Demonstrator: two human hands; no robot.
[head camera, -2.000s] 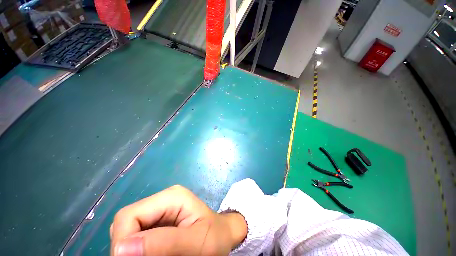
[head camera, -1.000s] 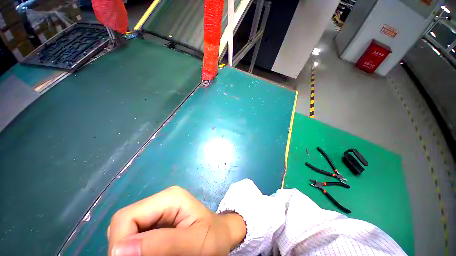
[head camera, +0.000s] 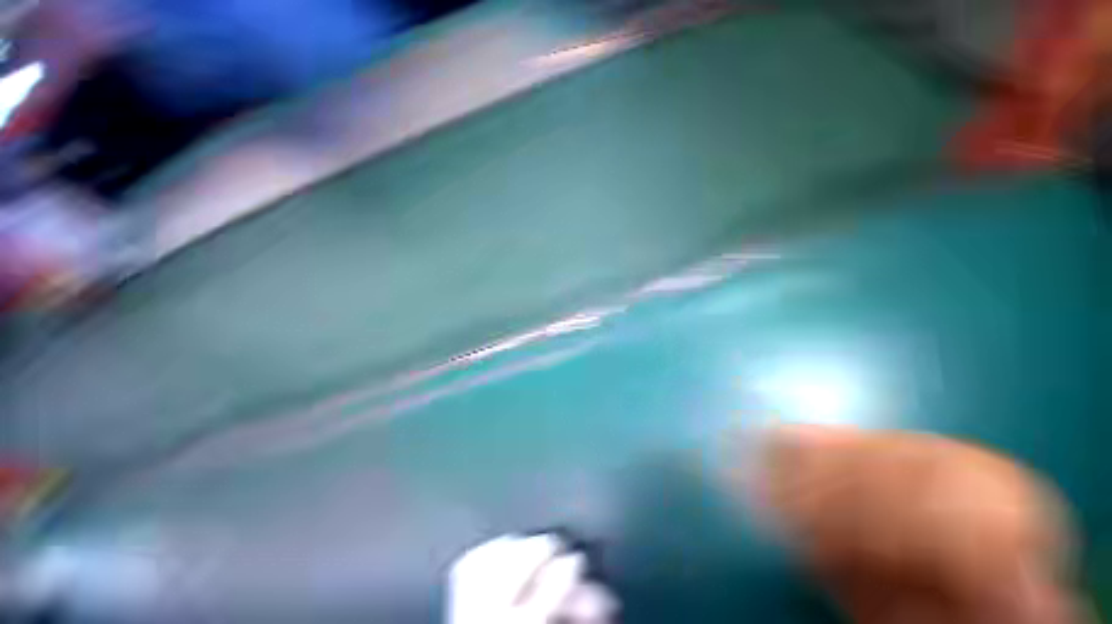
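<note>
The picture is strongly blurred. My right hand (head camera: 921, 524) is bare and low at the right, over the green bench mat (head camera: 488, 256). It is cut off by the bottom edge, and its fingers cannot be made out, nor whether it holds anything. A small white cloth-like shape (head camera: 524, 585) stands at the bottom edge, left of my right hand. It may be my left hand in a white glove, but the blur and the picture's edge hide this.
A worn, pale seam (head camera: 561, 327) runs slantwise across the bench. A grey strip (head camera: 354, 122) lies along the far side. A red wrapped upright (head camera: 1030, 98) is at the upper right. Blurred blue and dark shapes are at the upper left.
The view has swung left along the bench; the pliers and side table have left the picture. My right hand appears farther right. The white shape has come in at the bottom.
</note>
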